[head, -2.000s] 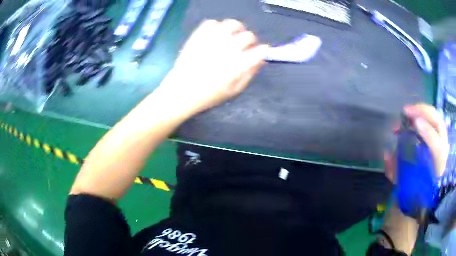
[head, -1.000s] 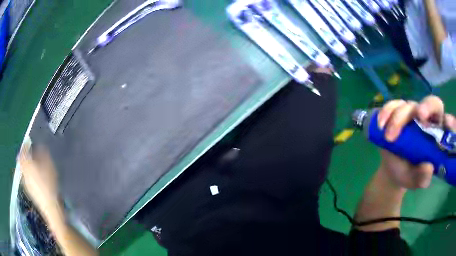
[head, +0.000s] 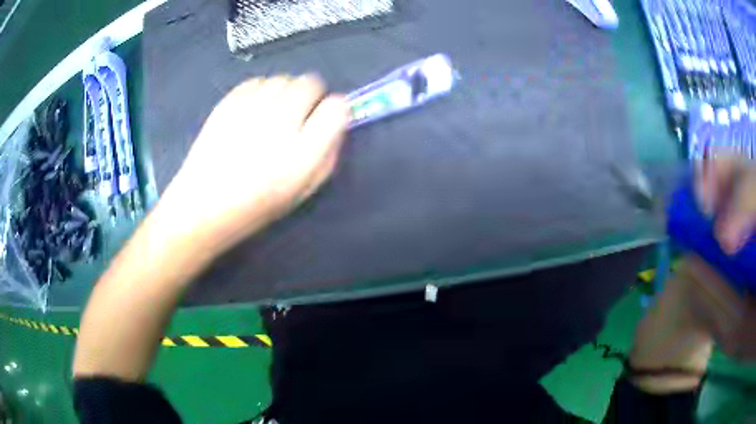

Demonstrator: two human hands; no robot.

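My left hand (head: 265, 141) is closed around one end of a housing half (head: 435, 76), a slim lavender-white shell held over the dark grey work mat (head: 464, 182). The shell's open side shows, with a green circuit board (head: 373, 108) inside it; its near end is hidden by my fingers. My right hand (head: 729, 203), blurred at the right edge, holds the bright blue electric screwdriver (head: 700, 228) beside the mat's right side. The tool's nose is blurred, and its rear is cut off or hidden.
The screw tray (head: 307, 21) lies at the mat's far edge. Black plastic parts (head: 46, 199) and a clear plastic bag (head: 21, 265) are at the left, beside several units with tips (head: 108, 124). More units (head: 692, 50) lie at the right. Another shell (head: 597, 10) is at the far right.
The view has swung back over the mat. My left hand, a blur at the left edge one second ago, now holds a shell with a board. My right hand still holds the blue screwdriver.
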